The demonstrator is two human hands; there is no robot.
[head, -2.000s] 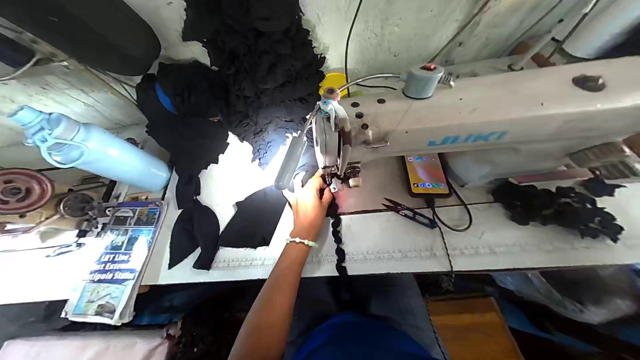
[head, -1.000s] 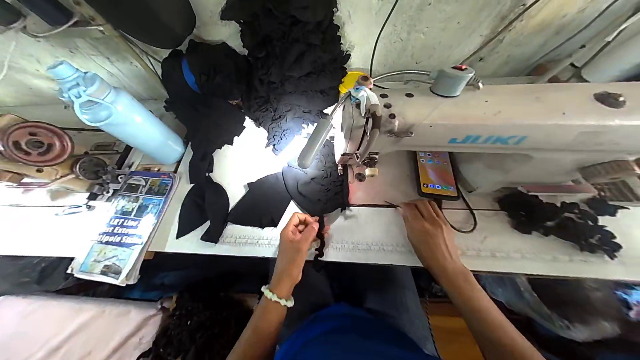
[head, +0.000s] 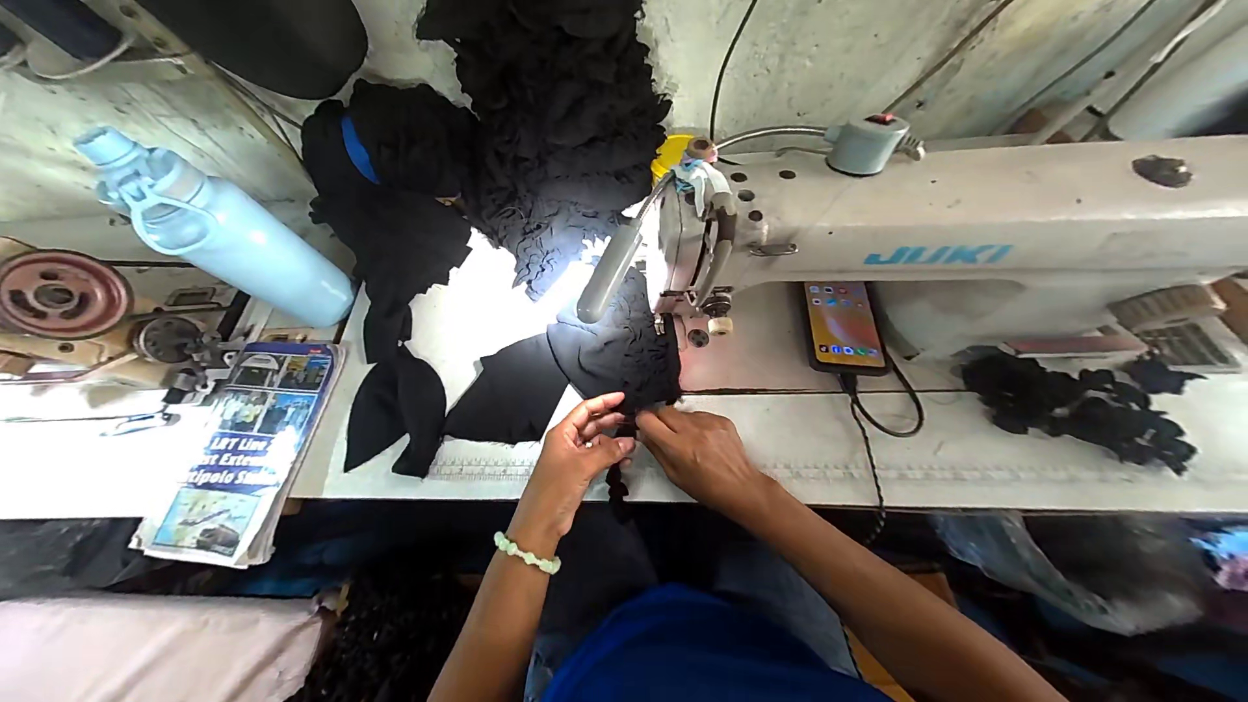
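Note:
A black fabric piece (head: 614, 351) lies flat at the left end of a JUKI sewing machine (head: 926, 224), near its needle area. Both hands meet at its near edge. My left hand (head: 577, 456), with a pale beaded bracelet, pinches a narrow black gathered strip (head: 617, 486) that hangs over the table's front edge. My right hand (head: 704, 450) has its fingertips at the same strip, close to the fabric's edge; any tool in it is hidden. Cut black fabric pieces (head: 512, 390) lie to the left, and a ruffled black fabric heap (head: 565, 107) rises behind.
A charging phone (head: 845, 327) lies under the machine arm, its cable over the front edge. Black scraps (head: 1082, 409) sit at the right. On the left are a light-blue bottle (head: 244, 244), a newspaper (head: 249, 448) and another machine's pink wheel (head: 63, 295). A lit lamp (head: 609, 273) hangs over the fabric.
Two seconds ago only my left hand was in view, at the needle, and blue-handled snips lay by the phone. My right hand came in near them, then moved left to my left hand. The snips are no longer visible there.

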